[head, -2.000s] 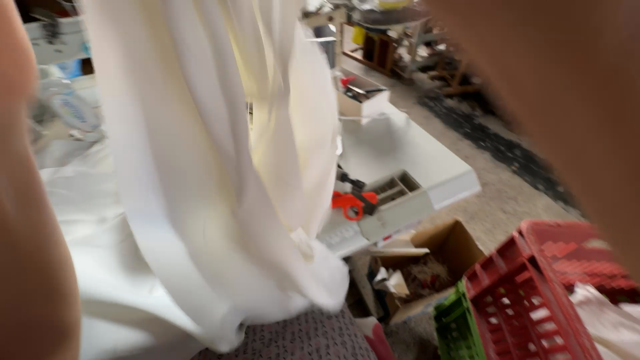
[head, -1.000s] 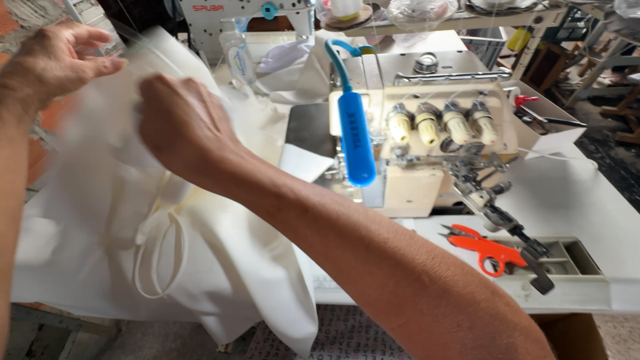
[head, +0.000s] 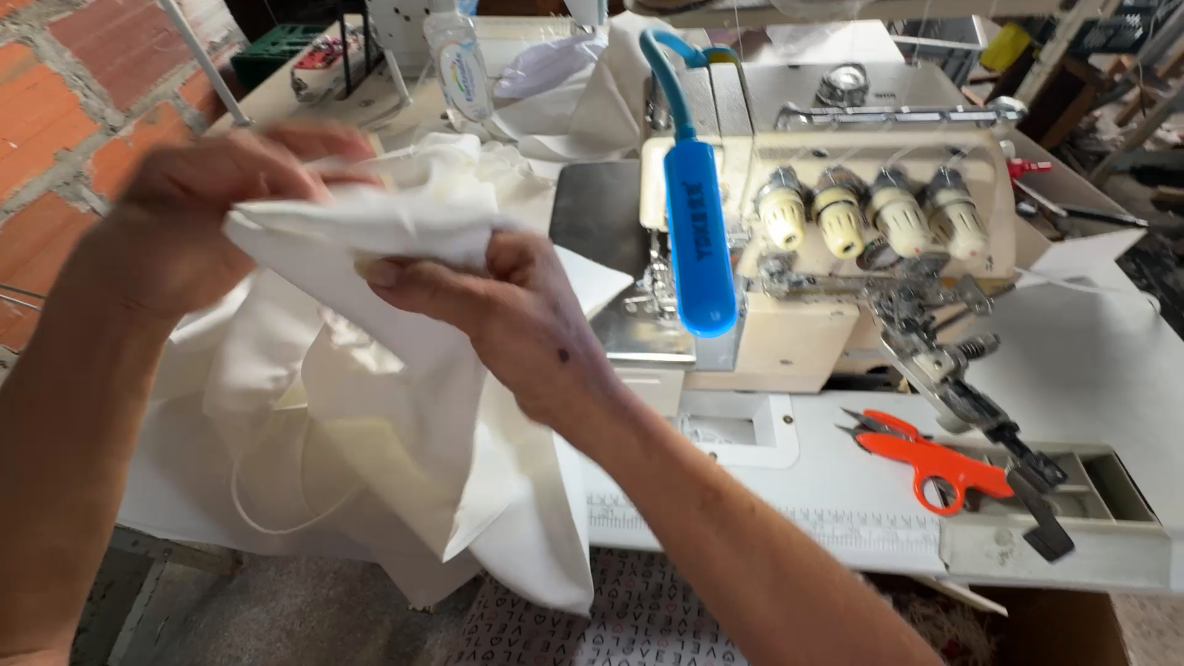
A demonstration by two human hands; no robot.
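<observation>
White fabric (head: 398, 370) hangs in folds from both my hands over the left part of the sewing table. My right hand (head: 499, 305) grips its upper edge, the thumb on top. My left hand (head: 222, 213), blurred, is at the fabric's upper left corner; whether its fingers are closed on the cloth is hard to tell. A thin cream strap or cord (head: 287, 529) loops down below the cloth. Right of my hands stands an overlock sewing machine (head: 879, 148) with several cream tension dials (head: 840, 217) and a blue lamp (head: 700, 236) on a bent neck.
Orange-handled thread snips (head: 925, 458) lie beside a divided tray (head: 1101, 490) at the table's front right. A clear bottle (head: 460, 69) and more white cloth (head: 592, 102) are behind my hands. A brick wall (head: 55, 120) rises on the left, and a cardboard box (head: 1036, 620) is below the table.
The view has swung from the table's right end to the machine. Since one second ago, my hands have come lower and the right one has turned, with the fabric edge now stretched between them.
</observation>
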